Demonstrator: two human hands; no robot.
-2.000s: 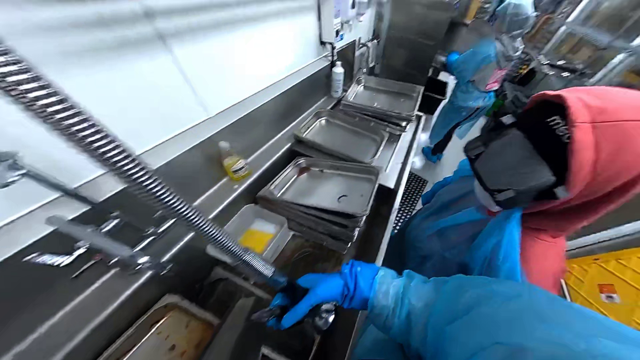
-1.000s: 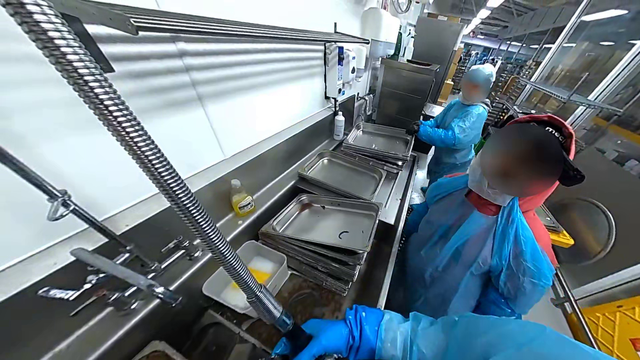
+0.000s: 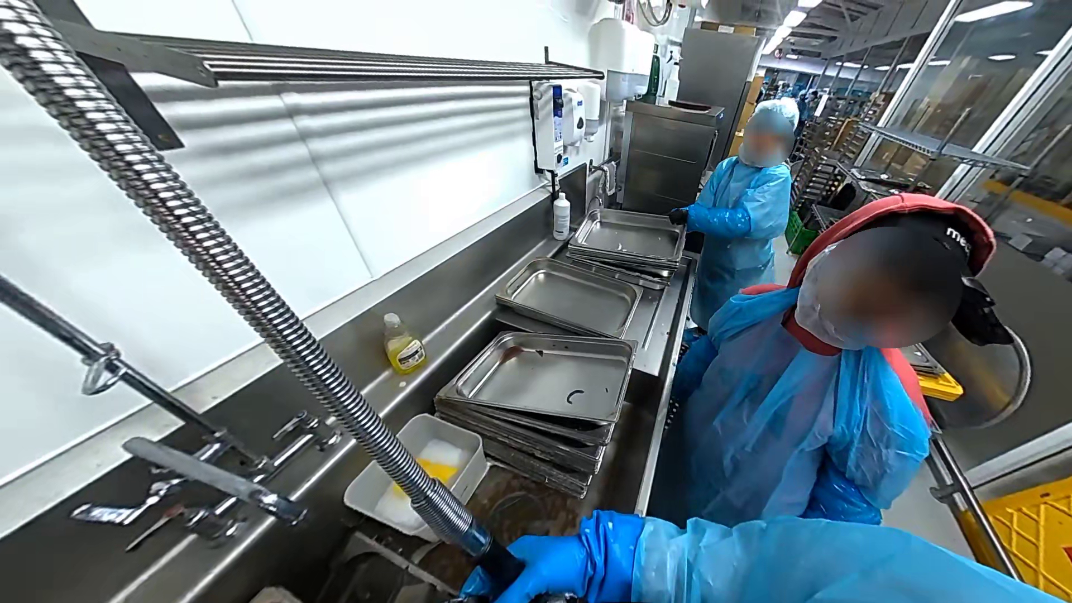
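My right hand, in a blue glove and sleeve, is closed around the black grip of the pre-rinse sprayer at the bottom edge. Its coiled metal hose slants up to the top left. My left hand is out of view. Beyond the sprayer, in the sink, a white plastic tub holds suds and something yellow. Right behind the tub stands a stack of steel pans, with dark bits in the top one. More steel pans lie farther along the counter.
A co-worker in a blue gown stands close on the right; another person is by the far pans. Faucet levers stick out at the left. A bottle of yellow liquid stands on the ledge, under a wall rack.
The view has lifted. The co-worker nearby, bent forward at first, now stands more upright. My right hand stays on the sprayer, lower in the view than two seconds ago.
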